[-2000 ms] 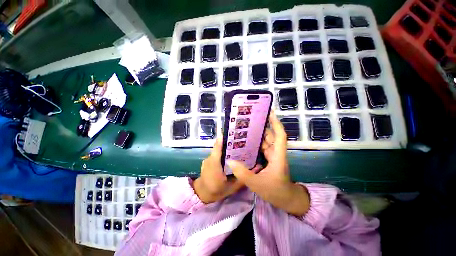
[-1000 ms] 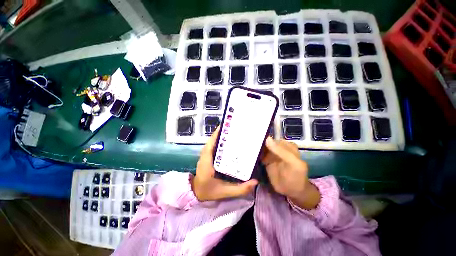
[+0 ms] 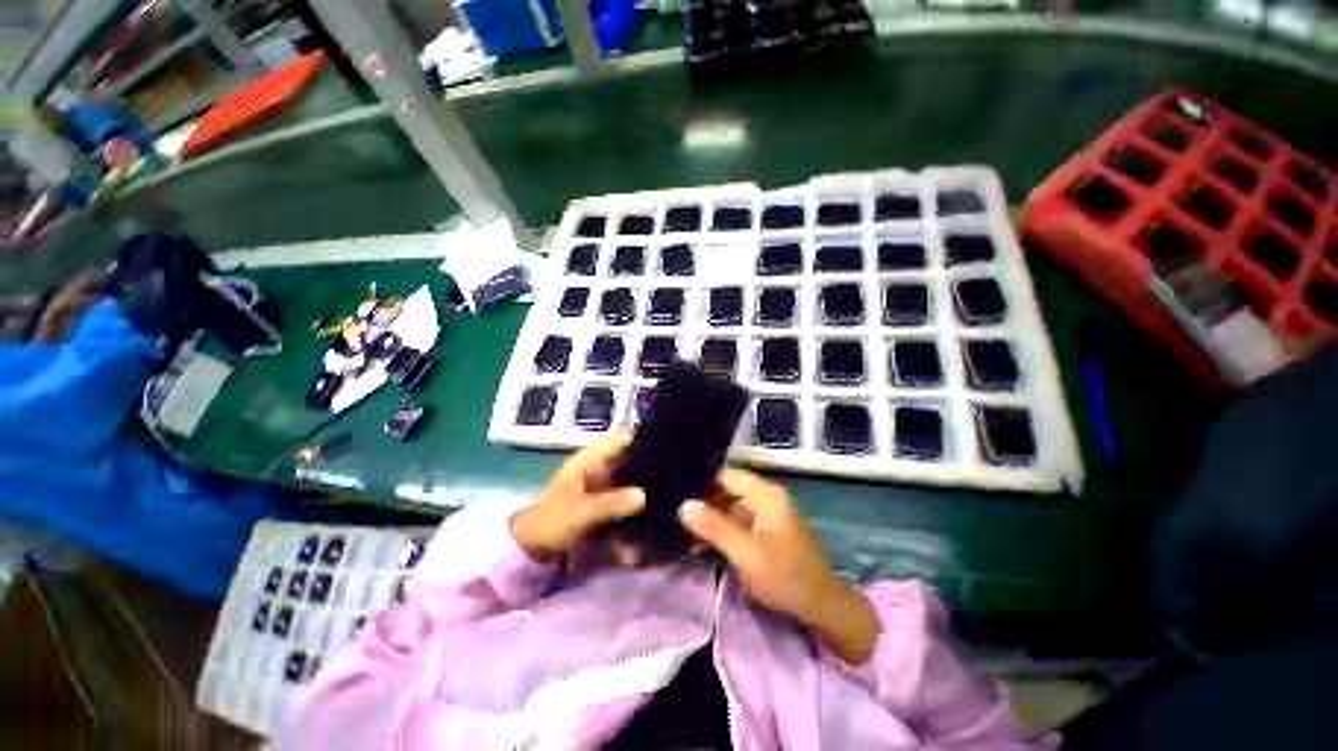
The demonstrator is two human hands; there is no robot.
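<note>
A smartphone (image 3: 684, 440) with a dark screen is held upright in front of my chest, over the front edge of the white component tray (image 3: 1068, 440). My left hand (image 3: 584, 502) grips its lower left side, thumb on the front. My right hand (image 3: 770, 540) holds its lower right side, thumb at the screen's lower edge. The tray holds rows of glossy black square units (image 3: 842, 361). One pocket in the second row from the back shows white and empty. The phone hides part of the two front rows.
Left: a loose parts pile (image 3: 385, 346) on white paper, a loose unit (image 3: 407, 421), a plastic bag (image 3: 486, 264) by a metal post (image 3: 440, 147). A second white tray (image 3: 235, 646) lies lower left. Right: a red tray (image 3: 1130, 272), a blue pen (image 3: 1098, 404), a dark-clothed person (image 3: 1262, 514).
The phone's lit screen has gone dark. My right hand has closed in on the phone's lower side. The view has tilted up, showing more of the bench's far side and the dark-clothed person.
</note>
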